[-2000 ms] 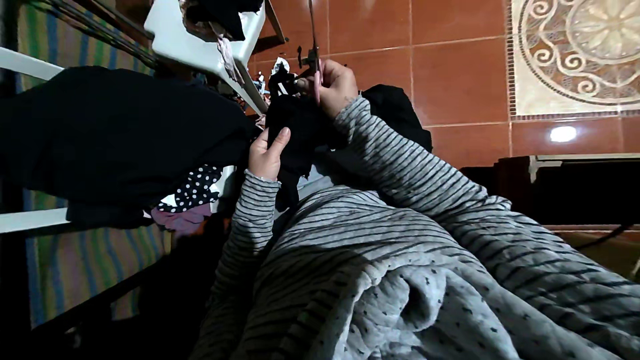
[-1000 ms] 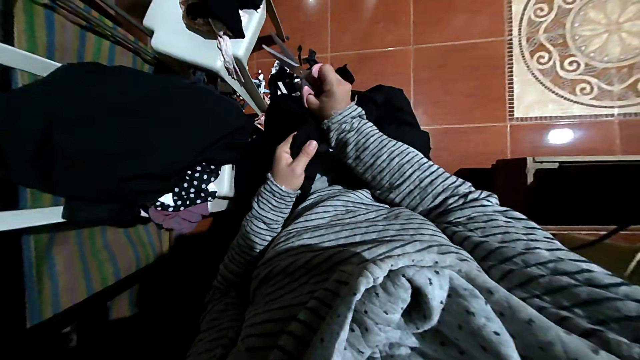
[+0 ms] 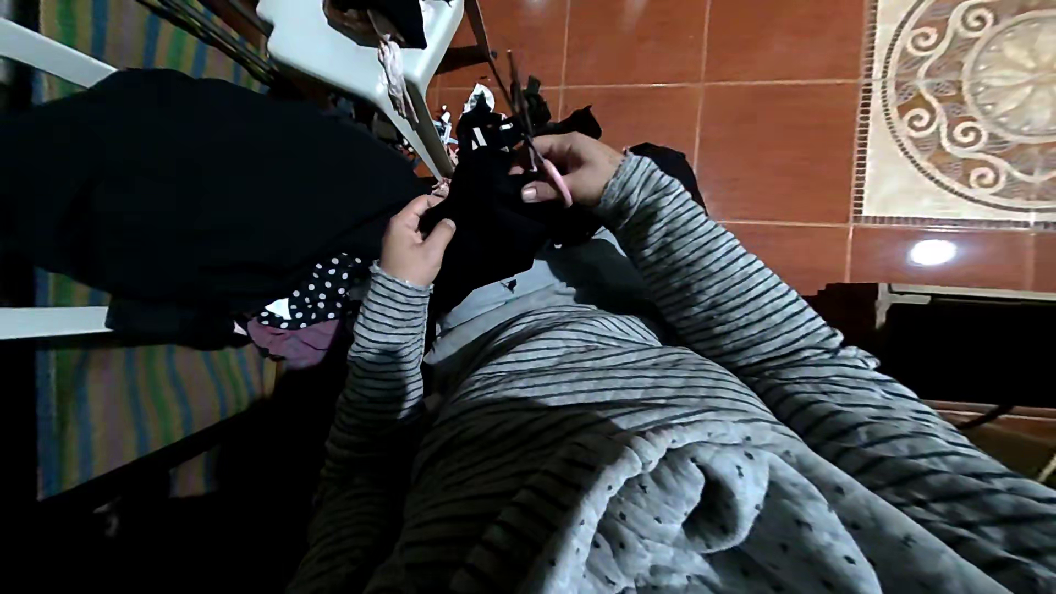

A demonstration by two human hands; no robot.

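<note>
Black fabric (image 3: 495, 223) hangs over my lap between my two hands. My left hand (image 3: 417, 239) pinches its left edge between thumb and fingers. On the other side, my right hand (image 3: 573, 169) holds scissors (image 3: 528, 124) with pink handles; their blades point up and away from me and look parted. Some fingers of that hand are hidden behind the handles and cloth. Small white marks show on the dark cloth near the blades.
To the left, a large black cloth (image 3: 198, 198) covers a white chair frame, with polka-dot fabric (image 3: 322, 289) and purple fabric (image 3: 297, 342) below. A white plastic seat (image 3: 313, 49) bears more cloth. Tiled floor (image 3: 775, 148) and a patterned tile panel (image 3: 973, 107) lie at the right.
The scissors swing from pointing up and left to nearly straight away from me. My left hand has shifted a little left and away from my body along the black fabric.
</note>
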